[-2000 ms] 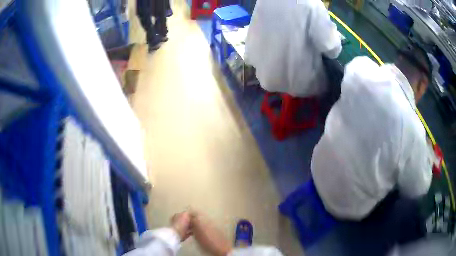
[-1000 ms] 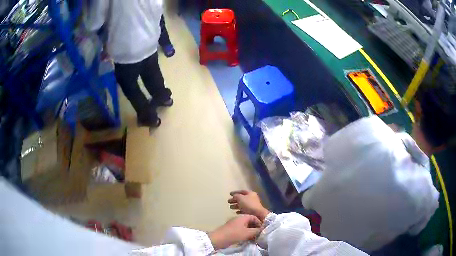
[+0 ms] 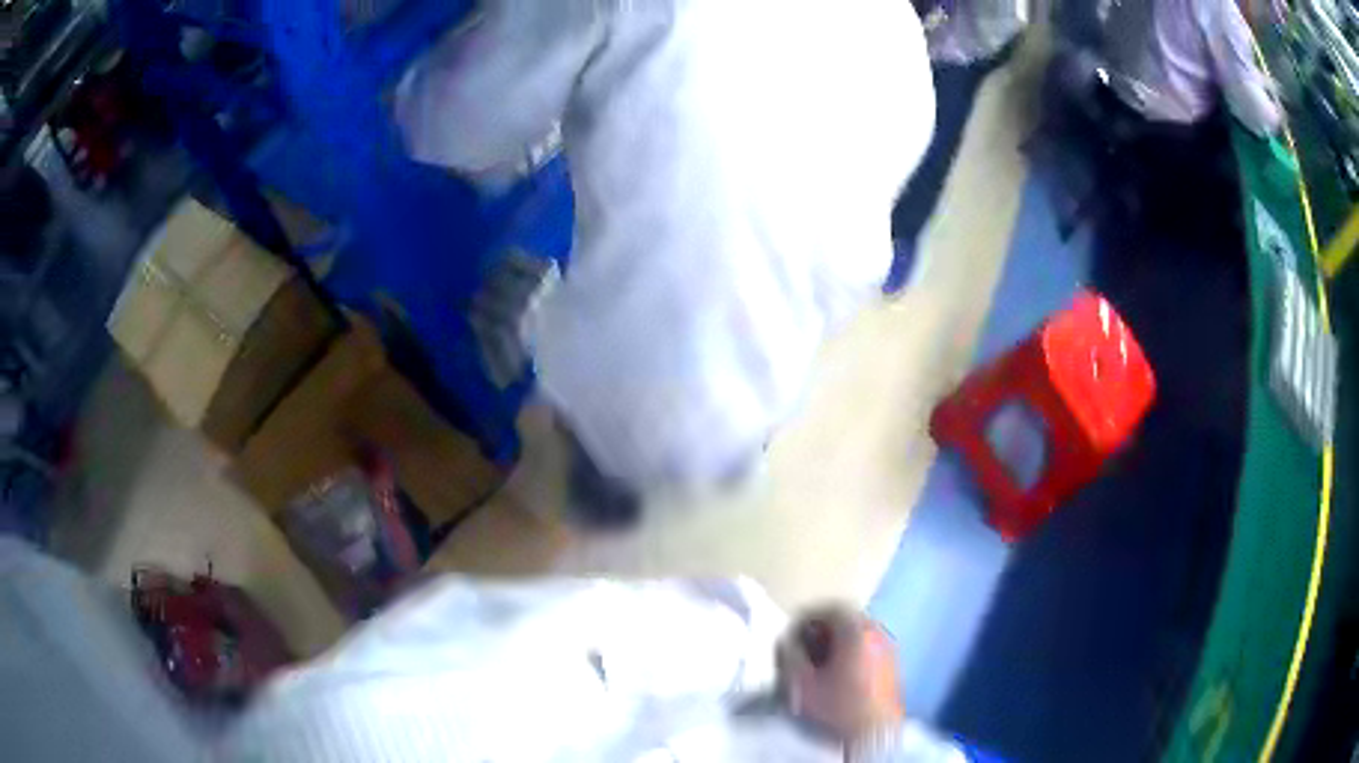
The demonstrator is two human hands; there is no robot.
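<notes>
My left hand (image 3: 806,656) and my right hand (image 3: 868,695) show at the bottom, right of centre. They are blurred and close together, seemingly touching, at the ends of white sleeves. My left sleeve (image 3: 522,663) stretches across the bottom of the view. The fingers run into one another, and no object can be made out in either hand.
A person in a white smock (image 3: 730,224) stands close in front, beside blue racks (image 3: 343,90). An open cardboard box (image 3: 373,388) is at left, with red items (image 3: 201,634) below it. A red stool (image 3: 1081,403) stands right, before the green bench (image 3: 1267,492). Other people are behind.
The view has turned and moved along the aisle. The standing person and red stool are nearer. The blue stool and seated worker have left view. My hands are now bunched closer together and blurred.
</notes>
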